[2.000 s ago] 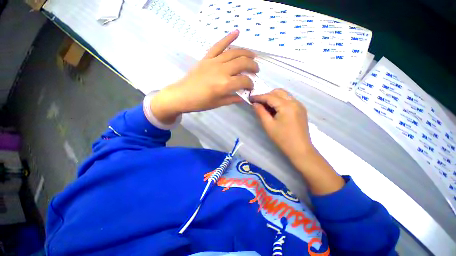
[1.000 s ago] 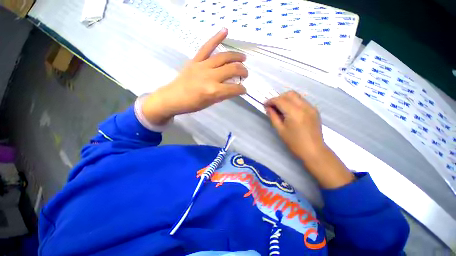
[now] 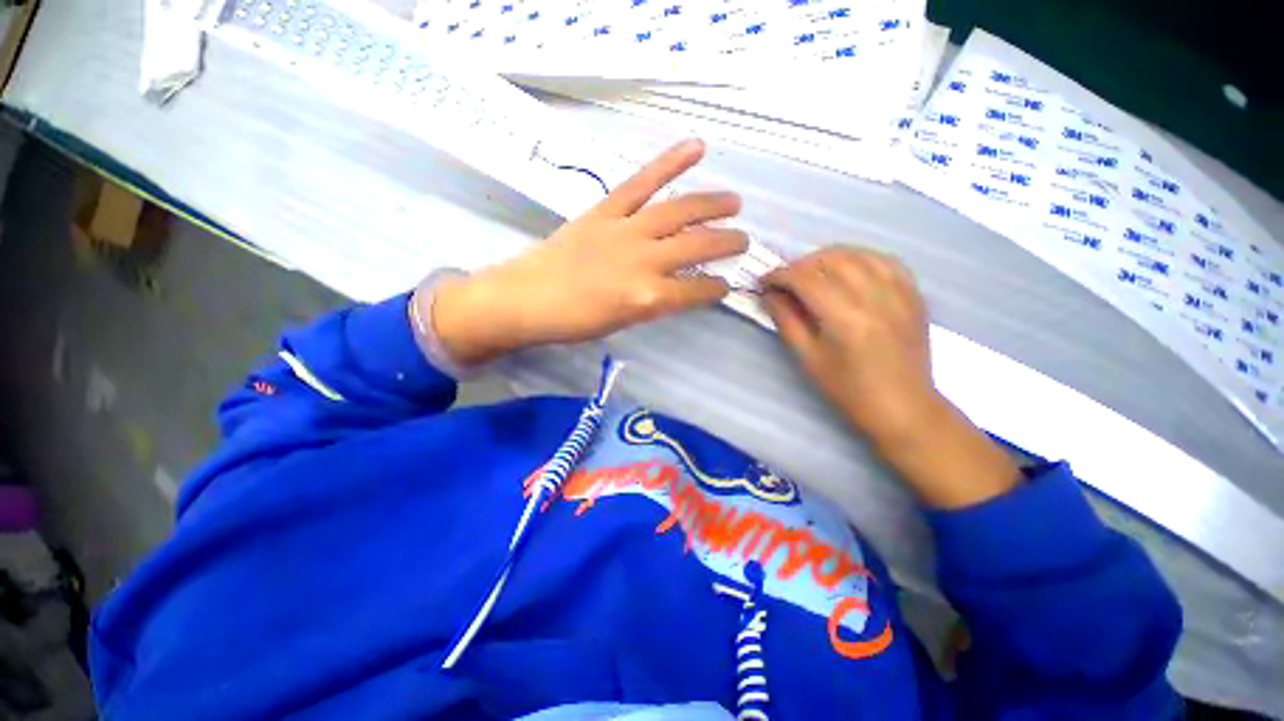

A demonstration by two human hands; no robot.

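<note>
A long narrow white strip (image 3: 1112,444) runs diagonally under both hands; its upper-left part carries pale blue-green marks. My left hand (image 3: 620,268) lies over the strip with its fingers spread, holding nothing visible. My right hand (image 3: 866,338) has its thumb and fingertips pinched together on a thin white piece (image 3: 751,268) just right of my left fingers. How much of the piece is gripped is hidden by the fingertips. A thin dark curved line shows on the strip above my left hand.
White sheets with blue 3M marks (image 3: 676,35) overlap in a stack beyond my hands. Another marked sheet (image 3: 1084,183) lies to the right, by the dark green belt (image 3: 1169,57). A crumpled white piece (image 3: 172,49) lies at the far left. A cardboard box (image 3: 113,221) is below the bench.
The view has shifted, so the bench sheets sit further left and higher. My hands moved slightly apart, then closer again. The dark curved line now shows above my left hand.
</note>
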